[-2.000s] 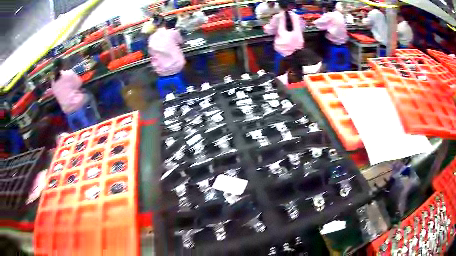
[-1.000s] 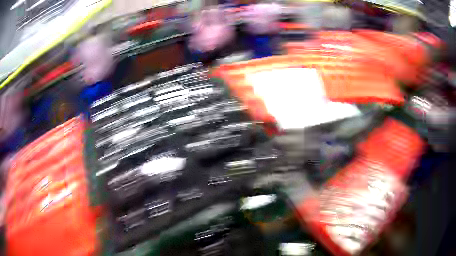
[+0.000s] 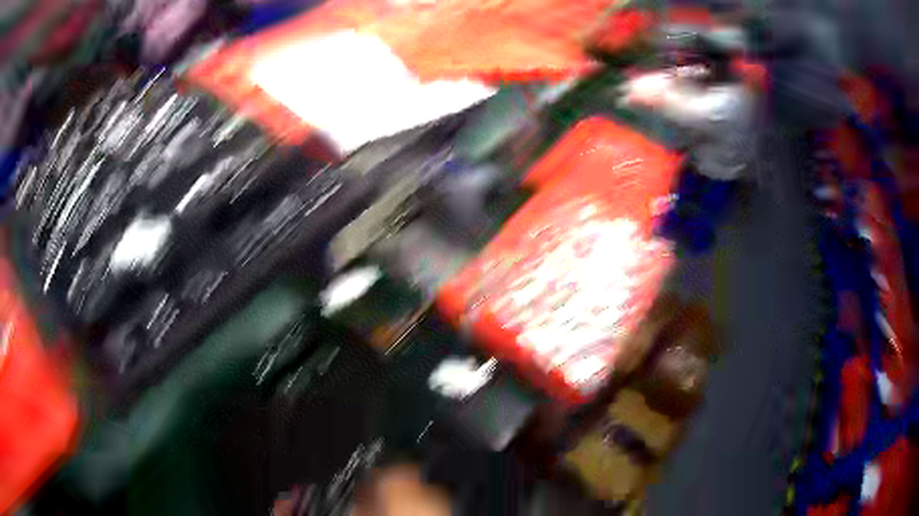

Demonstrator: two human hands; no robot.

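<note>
The view is heavily blurred. A black clip tray point(image 3: 292, 237) with rows of blurred silver clips lies at left, with a small white slip point(image 3: 141, 244) on it. A skin-toned blur point(image 3: 405, 492) at the bottom edge may be part of a hand, cut off by the edge. I cannot tell which hand it is or whether it holds anything. No other hand can be made out. A red-orange tray point(image 3: 610, 156) filled with white-and-silver pieces lies at centre right.
A white sheet point(image 3: 348, 91) lies on an orange tray point(image 3: 494, 35) at the top. Part of another orange tray point(image 3: 30, 403) shows at left. A blurred person with a white top point(image 3: 705, 106) is at upper right. Brown boxes point(image 3: 620, 443) stand below the bench, beside grey floor.
The view has swung right and down, so the trays have shifted left and up in the picture. Brown boxes, more floor and the skin-toned blur now show.
</note>
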